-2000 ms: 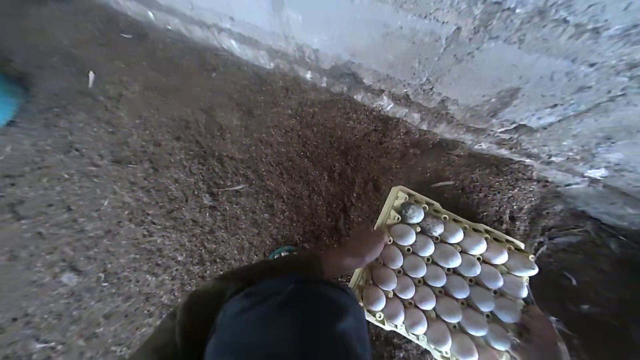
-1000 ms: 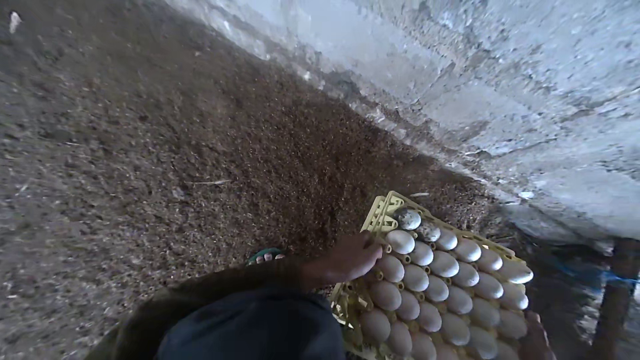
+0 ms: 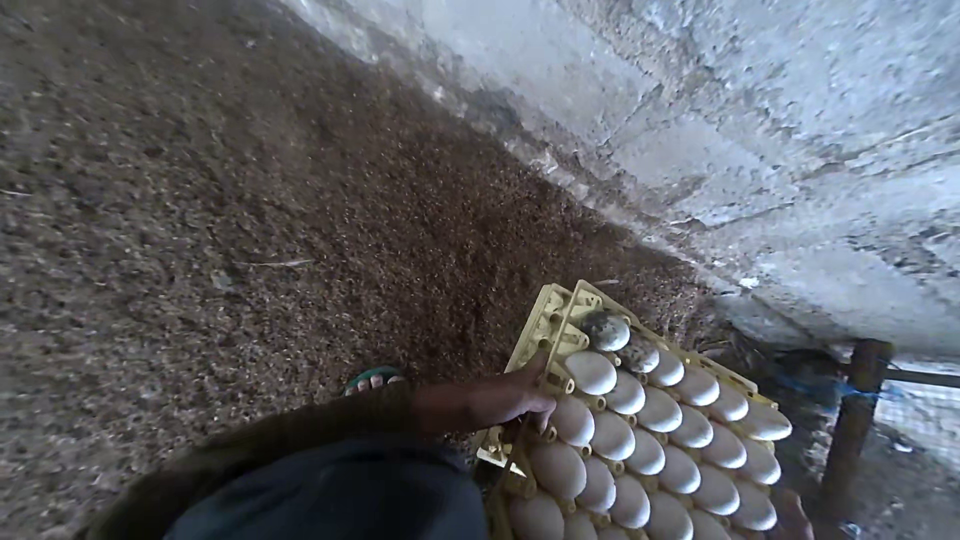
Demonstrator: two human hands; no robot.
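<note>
A yellowish plastic egg tray (image 3: 562,341) full of white eggs (image 3: 661,409) is held low at the right of the head view, tilted. Two eggs at its upper corner are smeared dark, one of them this dirty egg (image 3: 606,331). My left hand (image 3: 504,403) grips the tray's left edge, with the fingertips over the rim beside the eggs. Another yellowish tray layer shows beneath that edge. My right hand (image 3: 790,516) is at the tray's lower right edge, mostly hidden behind it and cut off by the frame.
Brown litter covers the floor (image 3: 225,187). A rough whitewashed wall (image 3: 712,135) runs diagonally along the upper right. A dark post (image 3: 855,420) with blue cord stands at the right near pale mesh (image 3: 922,405). My foot in a green sandal (image 3: 376,377) shows behind my left forearm.
The tray has come up closer to the camera and tilted more, its left side now showing a layer beneath. Both hands have stayed at its edges. The post has come into view.
</note>
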